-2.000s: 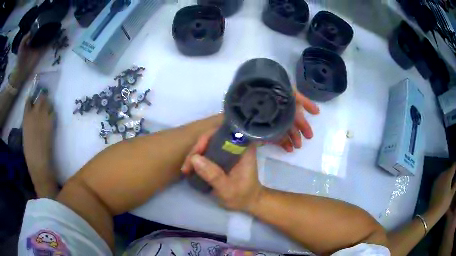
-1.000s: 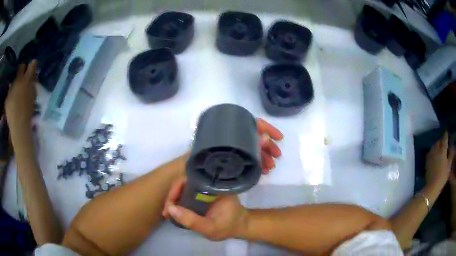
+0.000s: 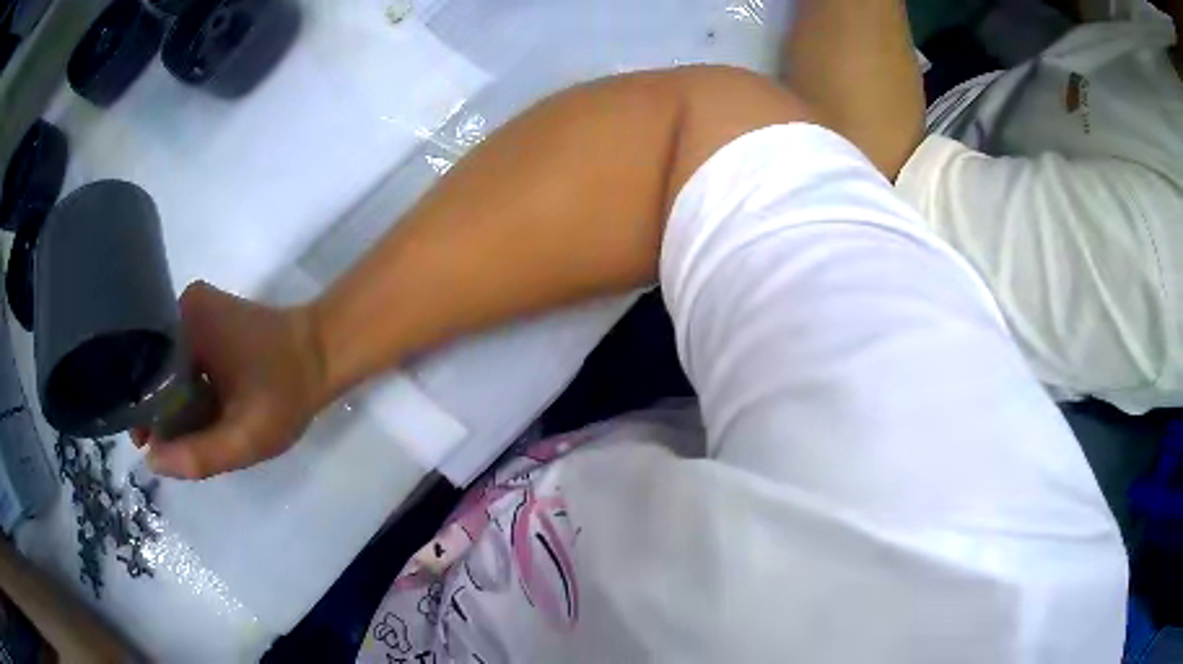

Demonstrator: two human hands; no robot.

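Note:
My right hand (image 3: 240,383) is at the left of the view, closed around the short visible part of the handle of a dark grey handheld fan unit (image 3: 104,266). The barrel-shaped head stands above and left of my fist, its round end facing down towards me. That end is dark, and its inner detail is blurred. Much of the handle is hidden by my fingers. My left hand is not in view.
Black cup-shaped housings (image 3: 231,46) stand at the upper left. Small three-armed brackets (image 3: 110,519) lie below the fan. A light blue box (image 3: 20,467) is at the left edge. A forearm (image 3: 59,616) enters lower left. A person in white (image 3: 1090,195) sits at the right.
The view has swung right, so the fan unit and bench parts now appear far left. My left hand has gone from view; my right hand still holds the fan unit.

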